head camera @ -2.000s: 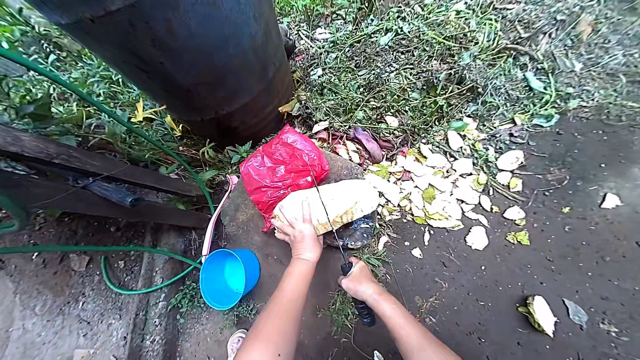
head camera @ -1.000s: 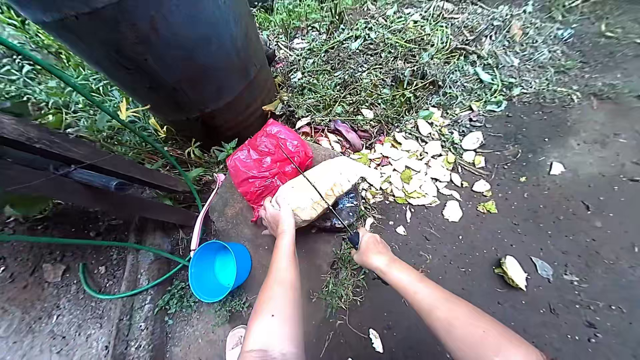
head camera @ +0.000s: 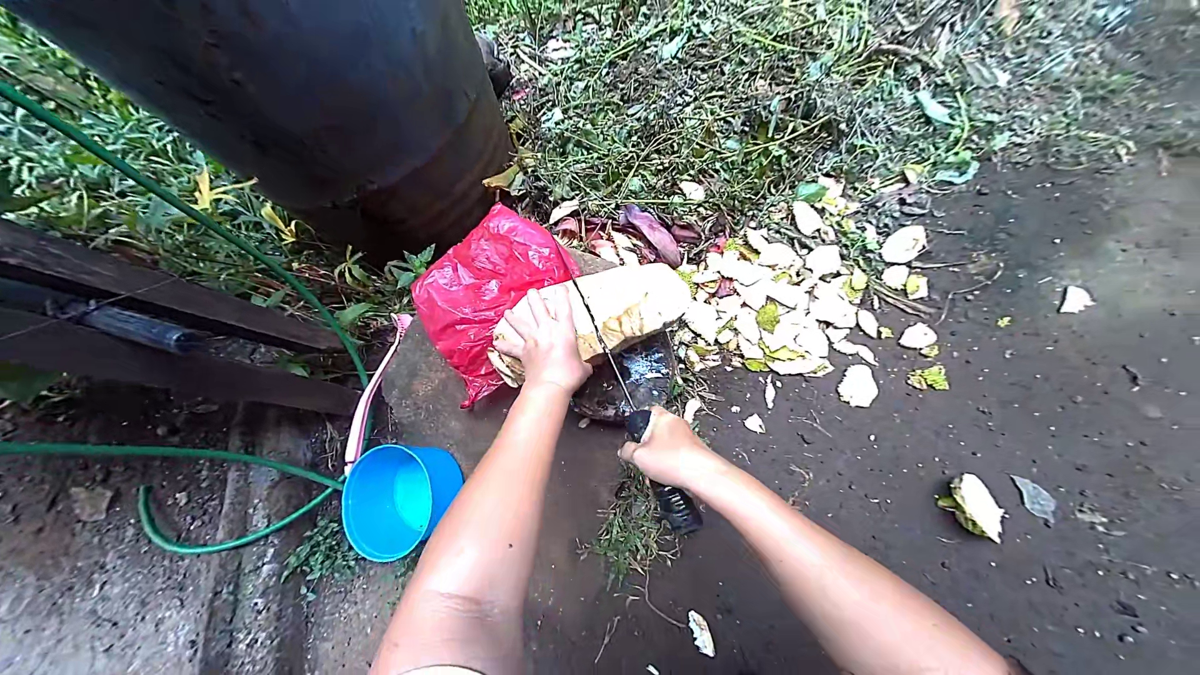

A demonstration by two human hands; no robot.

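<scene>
A large, pale peeled fruit (head camera: 642,298), perhaps a jackfruit, lies on a low, dark support. My left hand (head camera: 546,339) presses on its left part with the fingers spread. A long knife blade (head camera: 598,330) crosses over the middle of the fruit; how deep its edge sits cannot be told. In my right hand (head camera: 667,450) is the knife's black handle (head camera: 677,506), just in front of the fruit. A crumpled red plastic bag (head camera: 483,281) lies against the fruit's left end, behind my left hand. Pale peel pieces (head camera: 783,300) are scattered to the right.
A blue plastic bucket (head camera: 401,502) stands left of my left forearm. A green hose (head camera: 216,457) runs along the left side, near dark wooden boards (head camera: 159,361). A large dark metal drum (head camera: 356,103) stands behind the bag. Cut weeds (head camera: 675,122) cover the ground at the back.
My left hand has moved from the fruit's left end onto its upper side since one second ago. The right hand still holds the knife across the fruit.
</scene>
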